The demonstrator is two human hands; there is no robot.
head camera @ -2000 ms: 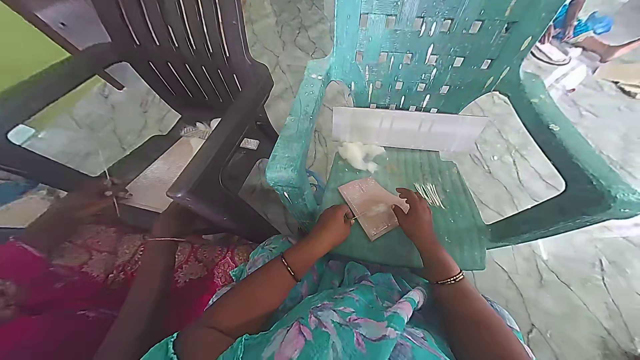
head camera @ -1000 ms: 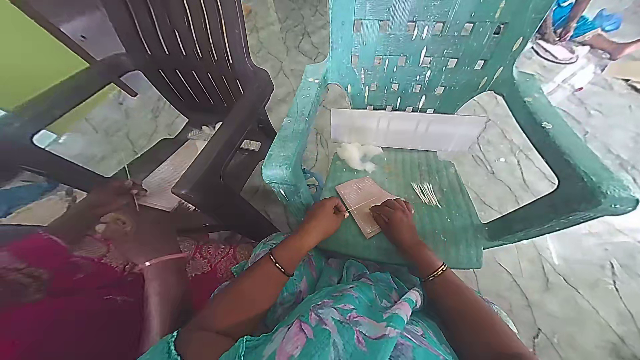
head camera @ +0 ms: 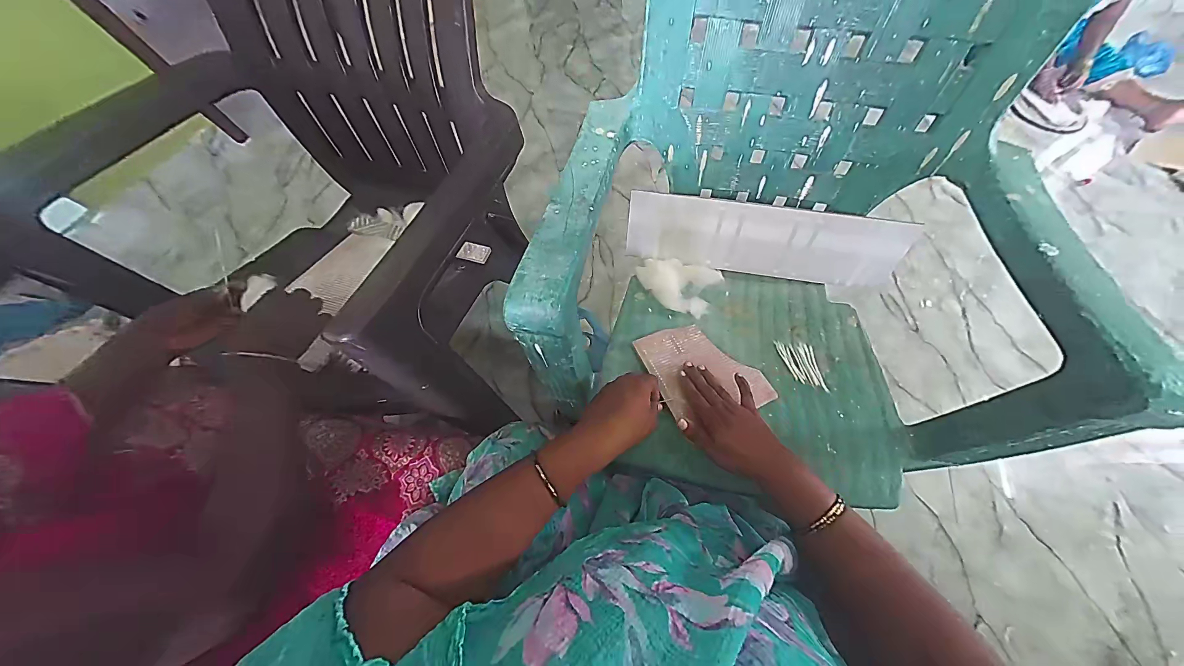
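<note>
On the green plastic chair seat (head camera: pixel 832 444) lies a flat pinkish-brown textured board or sheet (head camera: pixel 675 350). My left hand (head camera: pixel 625 410) is closed at its left edge, pinching a thin pale stick or wick whose tip shows by the fingers. Spread flat on the sheet, my right hand (head camera: pixel 726 416) presses down with its fingers apart. To the right lies a small bunch of thin white sticks or rolled wicks (head camera: pixel 802 364). A tuft of white cotton (head camera: pixel 678 283) rests behind the sheet.
A long white panel (head camera: pixel 768 239) stands against the green chair's back. At left, a co-worker's hands (head camera: pixel 250 314) are over a dark brown plastic chair (head camera: pixel 416 277) holding another ridged sheet (head camera: pixel 342 270). Another person's hand (head camera: pixel 1073 79) shows at the far right.
My right hand was bunched on the sheet one second ago; now it lies flat with fingers spread. The sheet has turned a little. The co-worker's hands have moved right.
</note>
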